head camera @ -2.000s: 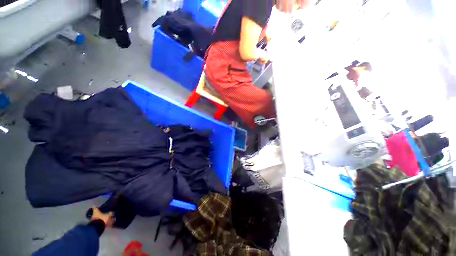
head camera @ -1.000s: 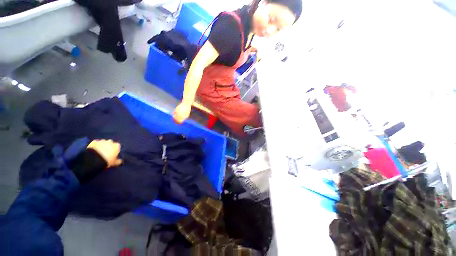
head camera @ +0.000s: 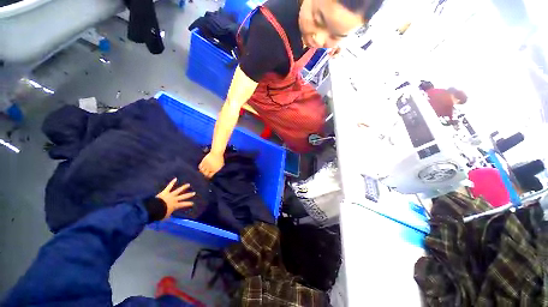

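Note:
A large pile of navy garments [head camera: 120, 162] lies in and over the side of a blue plastic crate [head camera: 195, 115] on the floor. My left hand [head camera: 175, 199], in a dark blue sleeve with a black wristband, is over the front of the pile. Its fingers are spread and hold nothing; whether the palm presses on the cloth I cannot tell. Another person's hand [head camera: 211, 164] reaches down onto the pile, just beyond mine. My right hand is not in view.
A person in a red apron [head camera: 288, 111] leans over beside the white machine table [head camera: 360, 264]. A sewing machine [head camera: 429, 156] stands on it. Plaid garments [head camera: 493, 252] are at the right, and more plaid cloth [head camera: 258, 252] hangs near the crate. Something red [head camera: 174, 291] is at the bottom.
My left hand has moved right and up from beside the crate to over the navy pile, and its fingers have spread. The other person has leaned in and reached down to the pile.

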